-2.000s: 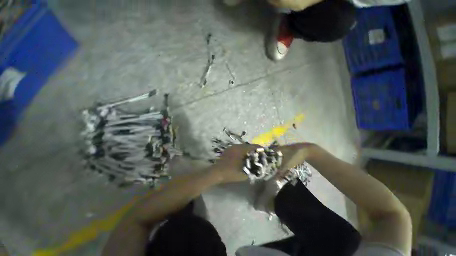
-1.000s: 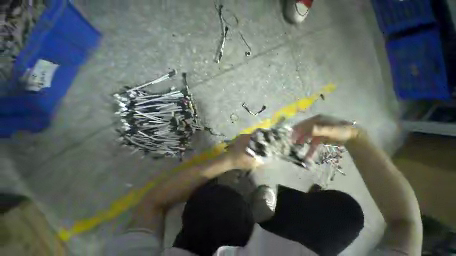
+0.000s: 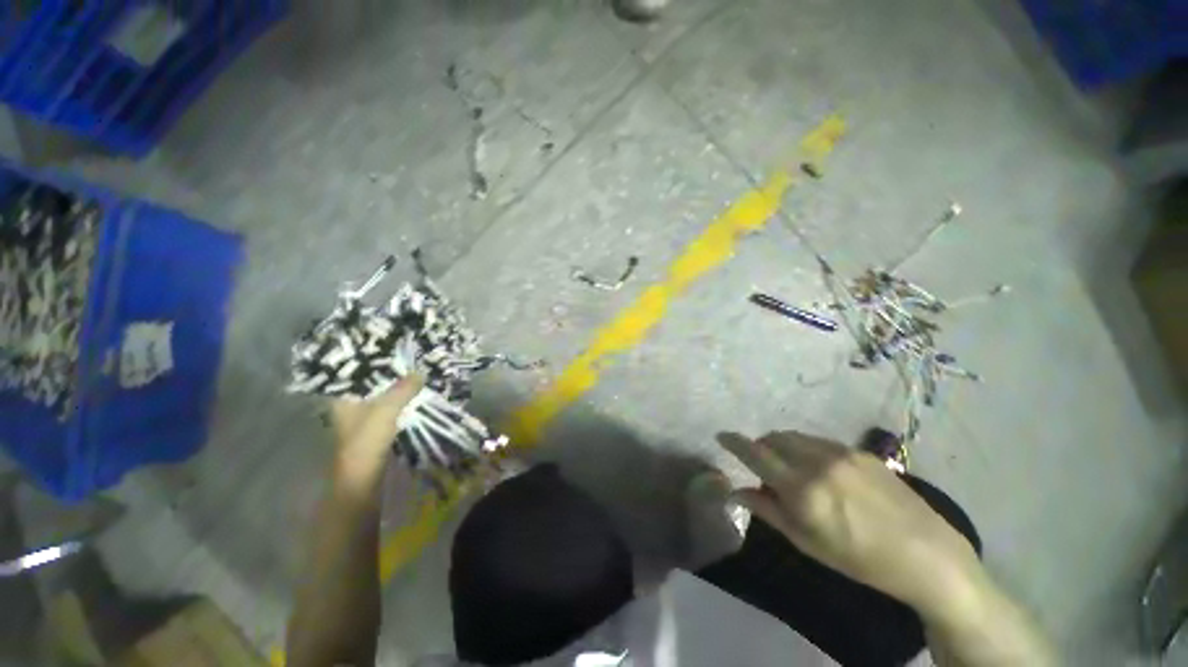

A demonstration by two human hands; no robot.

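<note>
My left hand [image 3: 371,424] is closed around a bunch of white leads with dark ends [image 3: 443,424], at the near side of the cable pile [image 3: 378,339]. Where the held bunch ends and the pile begins is hard to tell. My right hand [image 3: 840,502] is over my leg with its fingers apart, and no cable shows in it. A loose cluster of thin cables [image 3: 899,326] lies on the floor beyond my right hand. A dark marker pen [image 3: 792,312] lies left of that cluster.
A blue bin full of cables [image 3: 163,352] is at the left, with a blue crate [image 3: 124,59] beyond it. Stray cables [image 3: 478,154] and a bent cable [image 3: 608,278] lie on the floor. A yellow line [image 3: 651,306] crosses the concrete. Another blue crate [image 3: 1107,37] is top right.
My left hand has moved left with cables to the pile. My right hand has come off the bunch and opened. The marker pen is now visible. The view has shifted.
</note>
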